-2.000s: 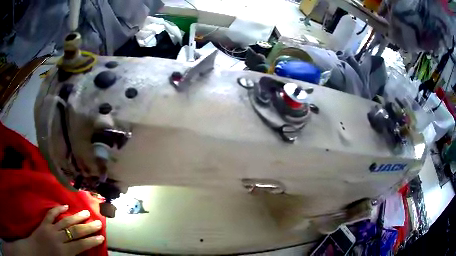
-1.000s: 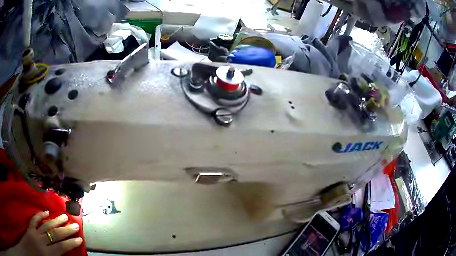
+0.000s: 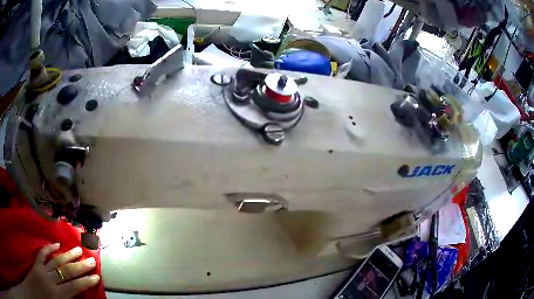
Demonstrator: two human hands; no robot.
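Observation:
Red fabric [image 3: 35, 233] lies at the left edge, reaching under the needle end of the cream sewing machine head [image 3: 175, 157]. My left hand [image 3: 55, 274] lies palm down on the fabric near its right edge, fingers spread and a ring on one finger. Its wrist is cut off by the frame. The presser foot and needle area [image 3: 89, 228] is just above my fingertips, dark and blurred, beside a bright lamp glow. My right hand is not in view.
The cream machine bed [image 3: 234, 251] runs rightward under the arm. A smartphone [image 3: 372, 274] lies at its right end, with dark long-handled tools [image 3: 432, 251] beside it. Behind the machine are grey fabric [image 3: 88, 29] and a blue rounded item [image 3: 304, 61].
The view has swung right, so the machine and my left hand stand further left than two seconds ago, and more of the phone shows. The hand's pose on the fabric looks unchanged.

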